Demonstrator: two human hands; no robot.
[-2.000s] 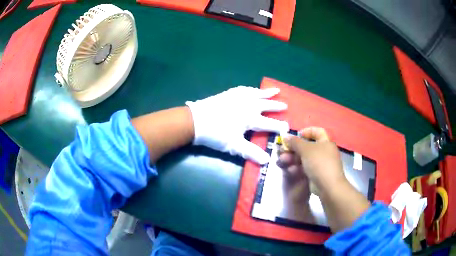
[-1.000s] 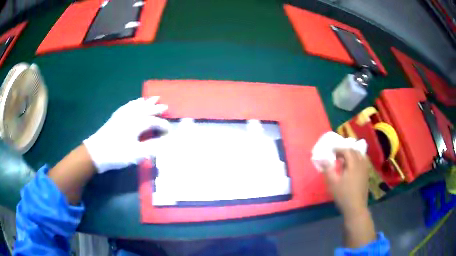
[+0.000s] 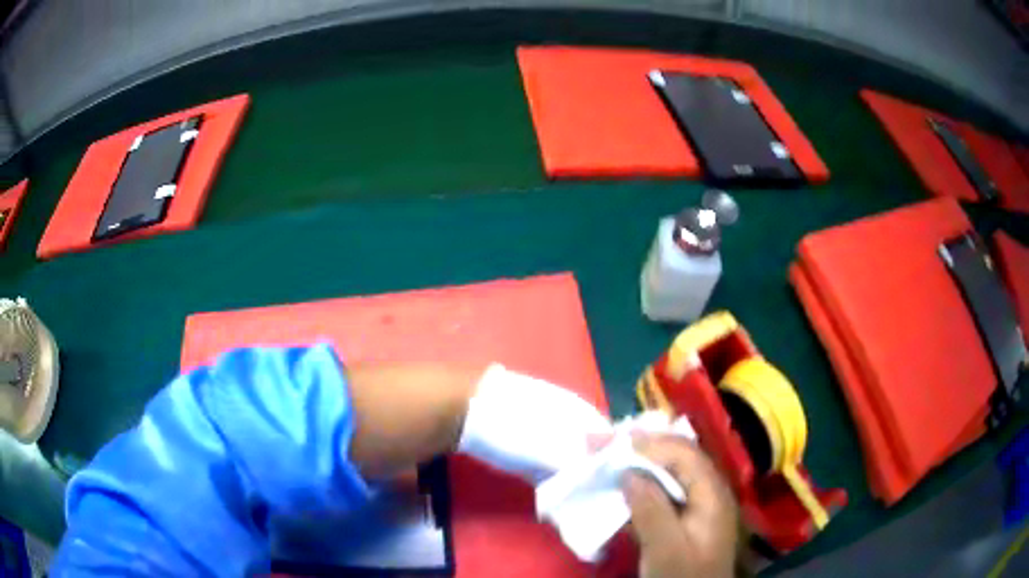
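A white wipe [image 3: 589,499] is crumpled between my two hands, right of the display panel. My bare right hand [image 3: 680,514] grips it from the right. My gloved left hand [image 3: 533,427] reaches across and meets the wipe; its fingers are hidden by the cloth, so its grip cannot be told. The display panel [image 3: 384,540] lies on a red foam pad [image 3: 451,325], mostly covered by my left sleeve and cut off by the bottom edge.
A solvent bottle [image 3: 680,271] stands behind the tape dispenser [image 3: 722,435], which is close right of my hands. Stacked red pads [image 3: 891,327] with a panel are at the right. More panels on pads lie along the back. A cream fan [image 3: 23,370] is at the left edge.
The view has shifted rightward. My left hand has left the panel's left edge and crossed over to the wipe at my right hand. The panel is now largely hidden by my left arm.
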